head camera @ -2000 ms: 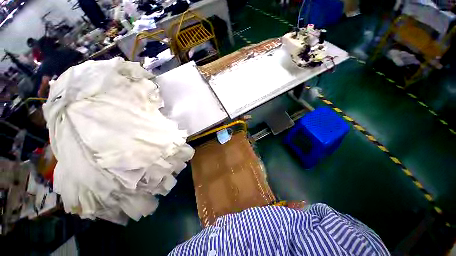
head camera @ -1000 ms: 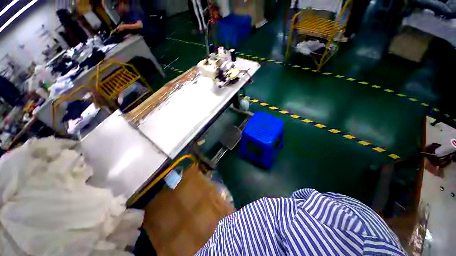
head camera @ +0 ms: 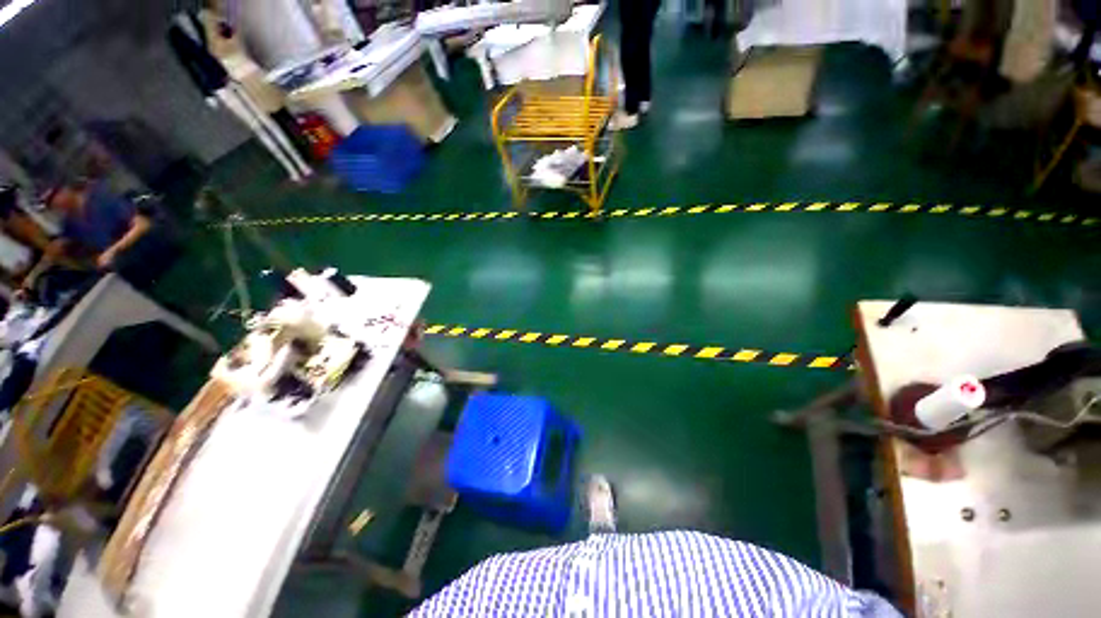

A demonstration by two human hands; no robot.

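Neither of my hands shows; only my blue-and-white striped shirt and one shoe tip are at the bottom. Nearest in front of me is a blue plastic stool (head camera: 513,459) on the green floor. To its left is a white-topped table (head camera: 248,507) with a cream sewing machine (head camera: 296,353) at its far end. To the right is another table (head camera: 966,531) with a white thread cone (head camera: 950,402) lying near a dark machine part.
Yellow-black lane tape (head camera: 628,345) runs between the two tables, with a second line (head camera: 724,208) beyond. Farther off are a yellow trolley (head camera: 555,117), blue crates (head camera: 377,157), a standing person's dark legs (head camera: 636,54) and a seated person (head camera: 103,223) at far left.
The view has swung right and moved forward. The cream cloth heap and the brown-board trolley have left the picture; the right-hand table and thread cone have come in. The stool now lies nearer.
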